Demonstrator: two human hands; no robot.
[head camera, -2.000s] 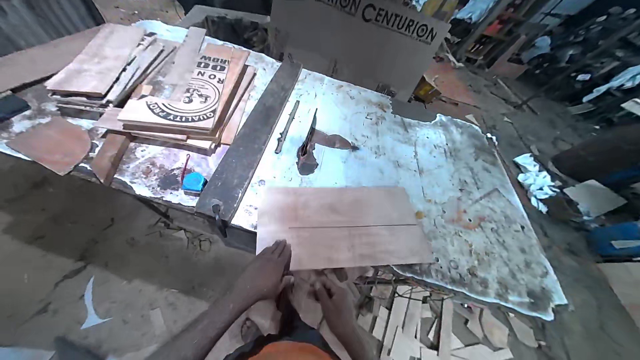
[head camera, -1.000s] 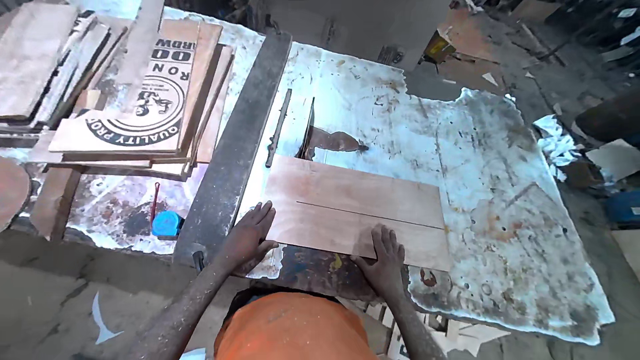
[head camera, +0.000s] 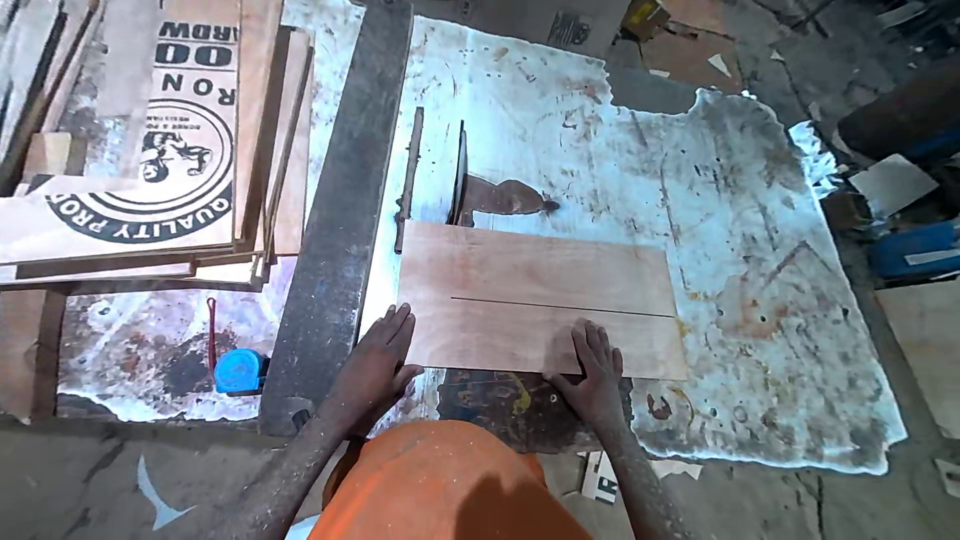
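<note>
A thin plywood sheet (head camera: 525, 274) lies flat on the stained worktable, with a dark straight line or slit running along it from its right edge. My left hand (head camera: 379, 360) rests at the sheet's left end, fingers pointing forward over its edge. Flat on the near right part of the sheet is my right hand (head camera: 592, 364), fingers spread a little. Neither hand grips anything. Beyond the sheet lie a narrow dark strip (head camera: 409, 176) and a handsaw (head camera: 460, 172), seen mostly edge-on, beside a brown patch on the table covering.
Stacked plywood pieces (head camera: 247, 135) with printed writing stand at the left. A blue tape measure (head camera: 238, 371) and a thin red tool (head camera: 212, 330) lie below them. A long dark board (head camera: 337, 202) crosses the table. Scraps (head camera: 600, 476) litter the floor under the near edge.
Both hands have moved apart; the right has come onto the sheet's near right part. The sheet has shifted forward on the table and now lies close to the dark strip. The view has moved nearer.
</note>
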